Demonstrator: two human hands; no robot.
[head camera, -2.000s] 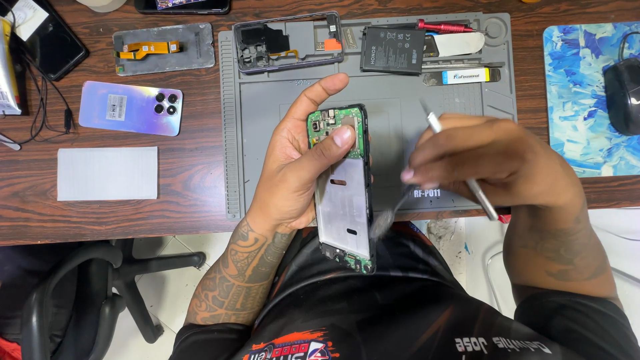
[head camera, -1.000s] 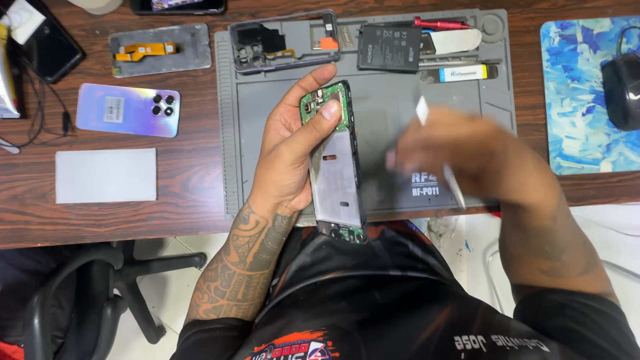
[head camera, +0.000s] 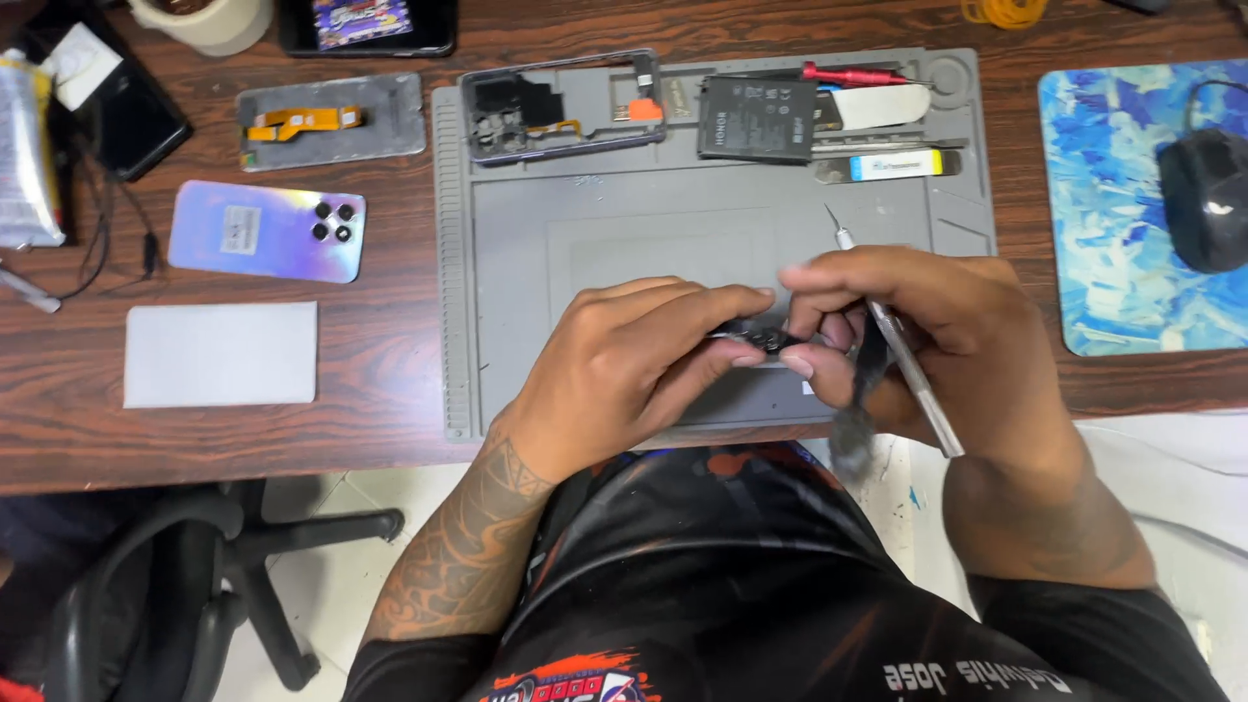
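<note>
Both hands hold the opened phone's frame (head camera: 756, 334) by its ends, turned nearly edge-on over the grey repair mat (head camera: 643, 224). My left hand (head camera: 624, 361) grips one end between thumb and fingers. With thumb and fingertips my right hand (head camera: 907, 322) pinches the other end, and it also holds a slim metal pen-like tool (head camera: 912, 375) with a thin pointed tip facing away from me. A dark brush-like thing (head camera: 854, 429), blurred, hangs from the same hand. The circuit board seen earlier in the frame is hidden at this angle.
On the mat's far side lie a phone mid-frame (head camera: 565, 146), a black battery (head camera: 757, 119), a red screwdriver (head camera: 853, 75) and several tools. Left of it are a grey panel with an orange flex cable (head camera: 307, 122), an iridescent phone back cover (head camera: 268, 231) and a white pad (head camera: 221, 354). A mouse (head camera: 1209, 200) sits right.
The phone frame has gone from upright, its board and metal plate showing, to edge-on. My right hand, apart from it before, now grips its end. The view has shifted somewhat.
</note>
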